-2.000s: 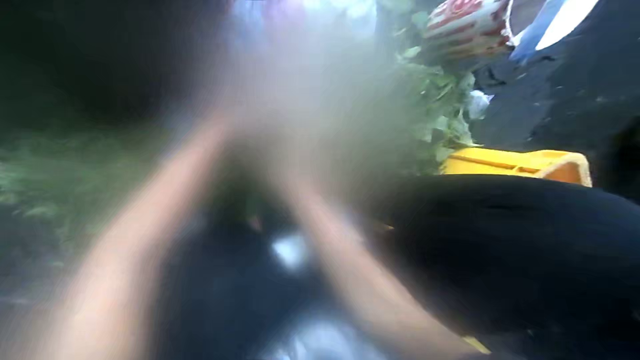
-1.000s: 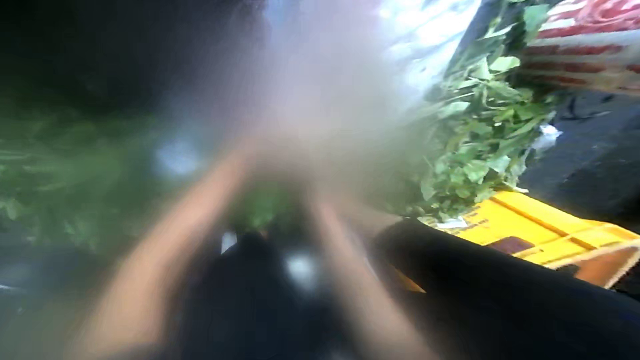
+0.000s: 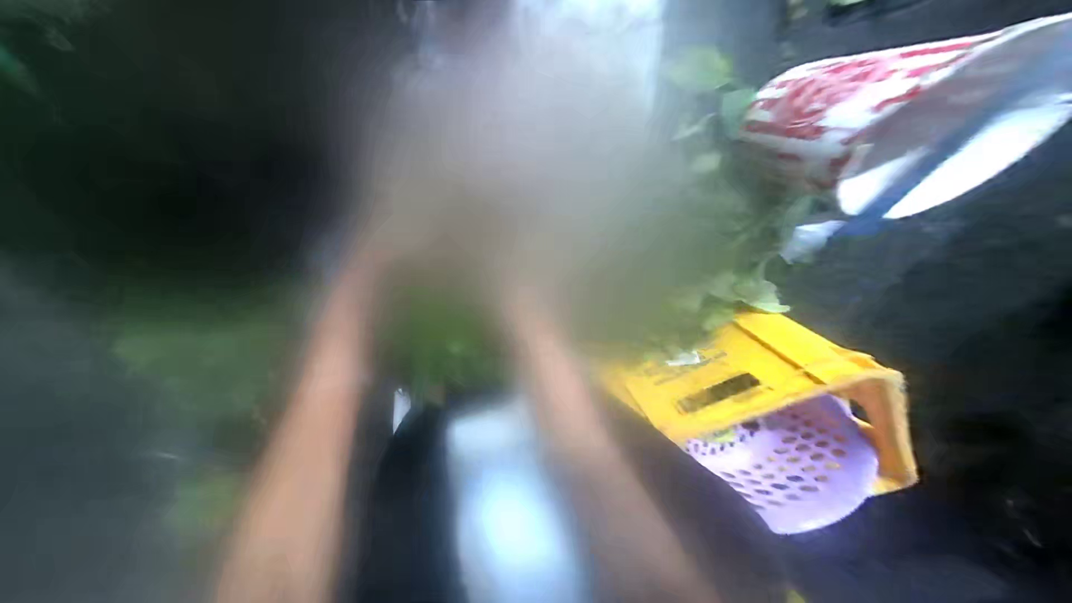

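Note:
A hazy blur covers the middle of the head view, so the fingers of my left hand [image 3: 377, 234] and my right hand [image 3: 511, 251] do not show clearly. Both bare forearms reach forward, side by side. Green leafy plants [image 3: 452, 347] lie between and just beneath the hands; whether either hand holds any of them cannot be told. More leaves [image 3: 745, 289] spread to the right of my right hand.
At the right, a yellow plastic crate [image 3: 779, 352] holds a purple perforated plastic basket [image 3: 796, 469]. Beyond it lies a white sack with red print [image 3: 837, 109], its mouth facing right. Blurred greenery [image 3: 193, 343] is at the left, on dark ground.
The view has shifted, and the purple basket in the yellow crate now shows. Both arms stay stretched forward; what the hands have done is too blurred to tell.

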